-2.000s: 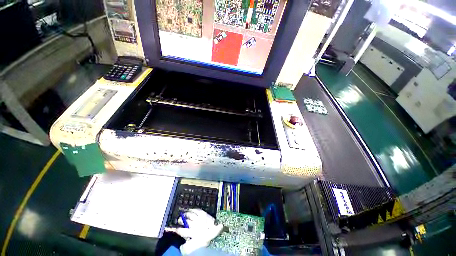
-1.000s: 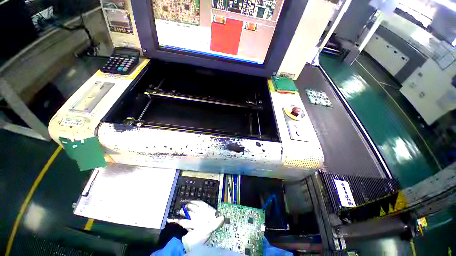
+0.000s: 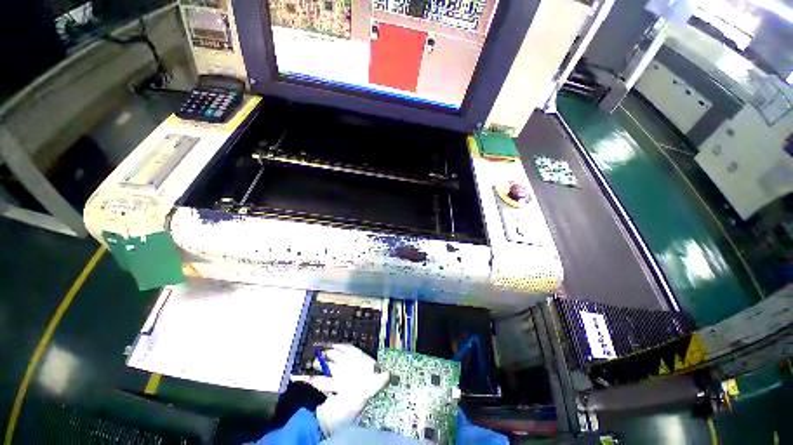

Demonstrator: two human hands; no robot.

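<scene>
A green circuit board (image 3: 416, 393) with dense components is at the bottom centre, face towards me, its lower part hidden by the picture's edge and my sleeves. My left hand (image 3: 348, 381), in a white glove, grips its left edge, thumb at the edge. A blue pen (image 3: 323, 362) shows at the fingers of this hand. My right hand is not visible; only a blue sleeve shows at the board's lower right.
The keyboard (image 3: 343, 328) and clipboard sheet (image 3: 228, 335) lie beyond and left. The AOI machine's chipped front edge (image 3: 330, 258) crosses ahead, below the monitor (image 3: 476, 91). Another board (image 3: 555, 170) lies on the dark conveyor (image 3: 581, 228). A black ribbed rack (image 3: 626, 337) stands right.
The board is tilted a little differently and stays in my left hand. The small images beside the red block on the monitor have changed. The camera view has shifted slightly.
</scene>
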